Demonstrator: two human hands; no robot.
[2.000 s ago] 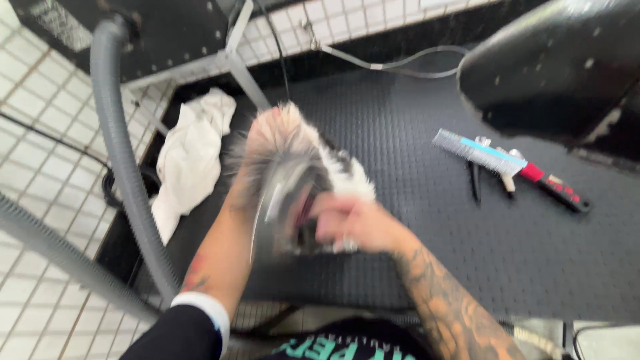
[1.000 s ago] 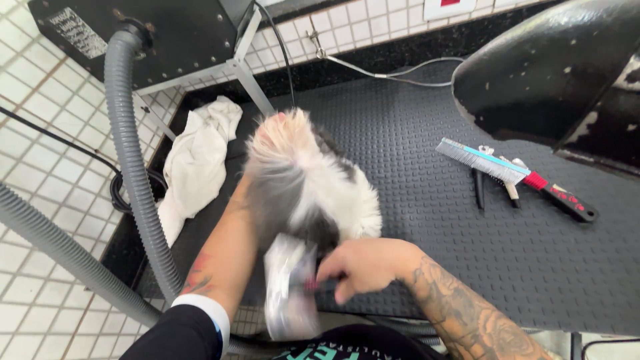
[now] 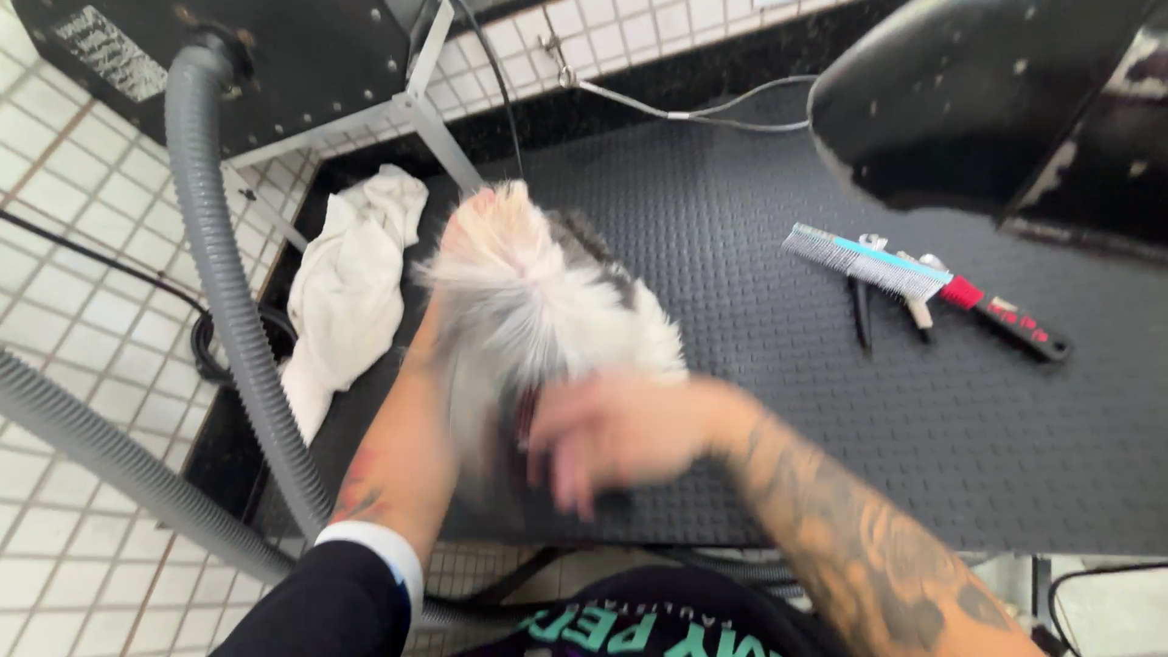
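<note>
A small dog with long white and grey fur (image 3: 566, 301) is on a black textured rubber mat, its hair blown outward. My left hand (image 3: 470, 214) is at the dog's far left end, mostly hidden by the fur; its grip cannot be made out. My right hand (image 3: 620, 438) is blurred by motion at the dog's near side, with a dark, reddish grooming tool, probably a brush, partly visible by the fingers. A metal comb (image 3: 867, 260) with a red and black handle lies to the right, across some smaller tools.
A white towel (image 3: 351, 283) lies left of the dog. Grey corrugated hoses (image 3: 214, 246) run down the left side from a black machine (image 3: 274, 73). A large black nozzle-like piece (image 3: 949, 109) overhangs the upper right. A cable loop (image 3: 675, 116) hangs at the back edge.
My right hand and the tool have moved up from the table's near edge to the dog's fur. My left arm has stayed in about the same place.
</note>
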